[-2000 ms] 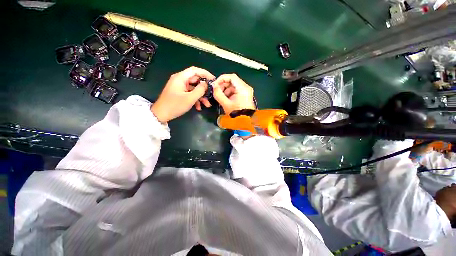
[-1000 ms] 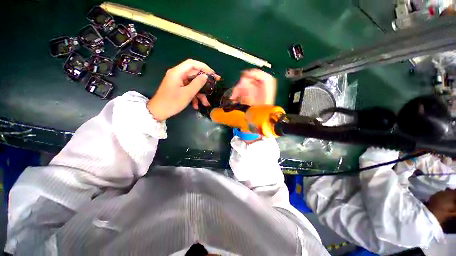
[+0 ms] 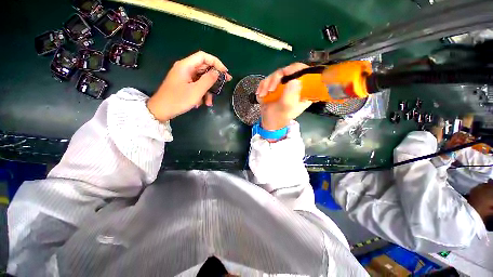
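Note:
My left hand (image 3: pixel 184 85) holds a small dark watch housing (image 3: pixel 218 82) in its fingertips, above the green mat. My right hand (image 3: pixel 284 97) grips the orange electric screwdriver (image 3: pixel 324 84), which lies level with its black cable end to the right. The screwdriver's front end is over the round speckled screw dish (image 3: pixel 247 100), between my two hands. The tip is hard to make out and no screw can be told. A blue band (image 3: pixel 270 132) is on my right wrist.
A pile of dark housings (image 3: pixel 92 59) lies at the upper left. A pale-yellow strip (image 3: pixel 216 22) crosses the top. One housing (image 3: pixel 330 33) lies apart. A metal rail (image 3: pixel 405 33), a partly covered mesh unit (image 3: pixel 346 106) and a clear bag (image 3: pixel 378 103) are at right. A neighbour's white sleeve (image 3: pixel 416 189) shows lower right.
My right hand has left the housing and closed around the screwdriver, which has swung up over the dish. The dish now shows. My left hand keeps the housing. The view has shifted slightly.

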